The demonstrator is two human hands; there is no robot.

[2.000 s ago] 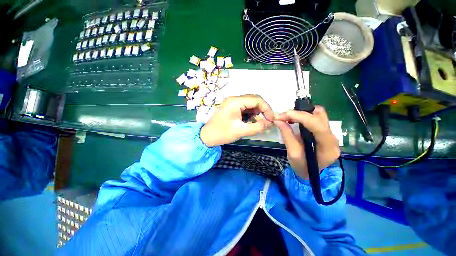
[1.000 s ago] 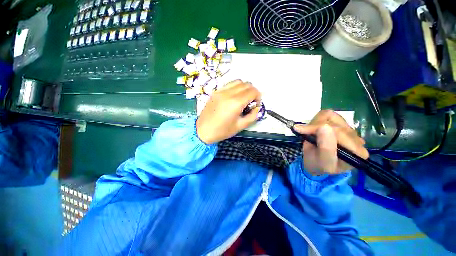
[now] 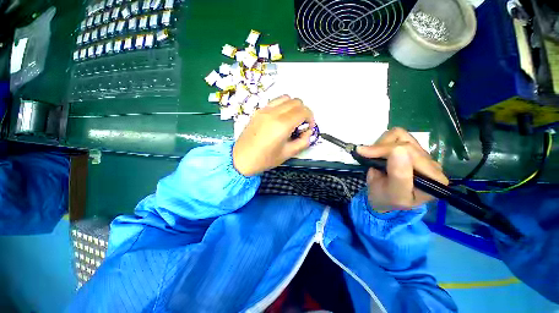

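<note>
My left hand (image 3: 273, 136) pinches a small round circuit board (image 3: 314, 134), dark blue-purple, over the white work sheet (image 3: 349, 92). A small whitish part shows at its fingertips, partly hidden by the fingers. My right hand (image 3: 404, 171) holds the soldering iron (image 3: 441, 188) like a pen. The iron's metal tip points left and is at the board's right edge; whether it touches cannot be told. A loose pile of silver-white battery cells (image 3: 248, 85) with yellow-brown edges lies at the sheet's left.
Blister tray with cells (image 3: 125, 73) at upper left, clear bag (image 3: 32, 52) at far left. Fume fan (image 3: 346, 24), tip cleaner pot (image 3: 423, 52) and blue soldering station (image 3: 496, 67) stand at the back. Tweezers (image 3: 450, 119) lie right of the sheet. Shiny cylinder (image 3: 32, 117) at left.
The right hand has swung the iron from upright to pointing left, its tip now at the board. Both hands have parted. The view has shifted slightly.
</note>
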